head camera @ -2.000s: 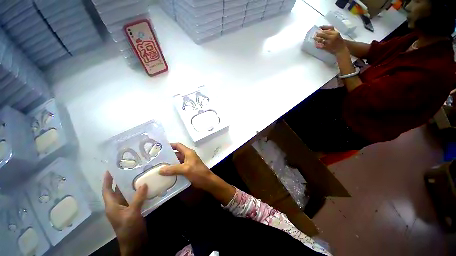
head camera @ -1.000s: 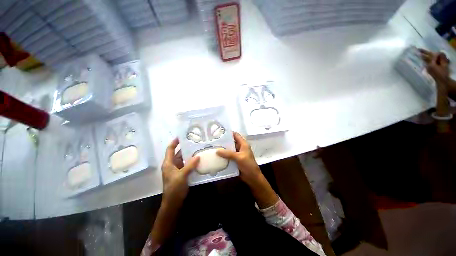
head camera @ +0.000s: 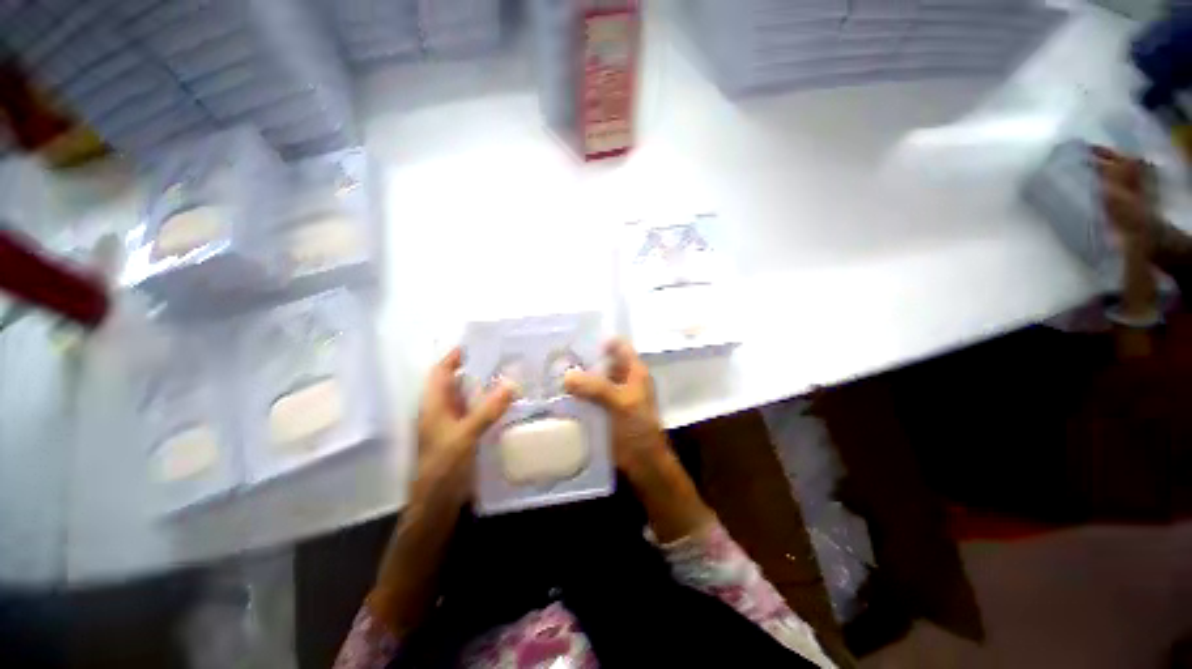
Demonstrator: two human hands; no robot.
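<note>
A blister tray (head camera: 544,489) with a cream charging case (head camera: 543,450) in its lower recess is held between my two hands at the table's front edge. My left hand (head camera: 452,425) grips its left side, thumb over the left earbud recess. My right hand (head camera: 633,412) grips its right side, thumb at the right earbud (head camera: 565,365). The left earbud is mostly hidden by my thumb. The picture is blurred. Another tray (head camera: 680,288) lies on the table just right of my hands.
Piles of filled trays (head camera: 314,379) stand at left. Stacked trays (head camera: 889,46) line the back. A red-bordered smartphone (head camera: 609,85) leans on a stack. A dark red cylinder (head camera: 50,277) lies far left. A person's hand (head camera: 1127,196) holds trays at right. Clear plastic (head camera: 821,503) lies below the edge.
My view has turned left since the oldest frame. My thumbs have moved from the charging case up to the earbud recesses, and the held tray now sits slightly lower in view.
</note>
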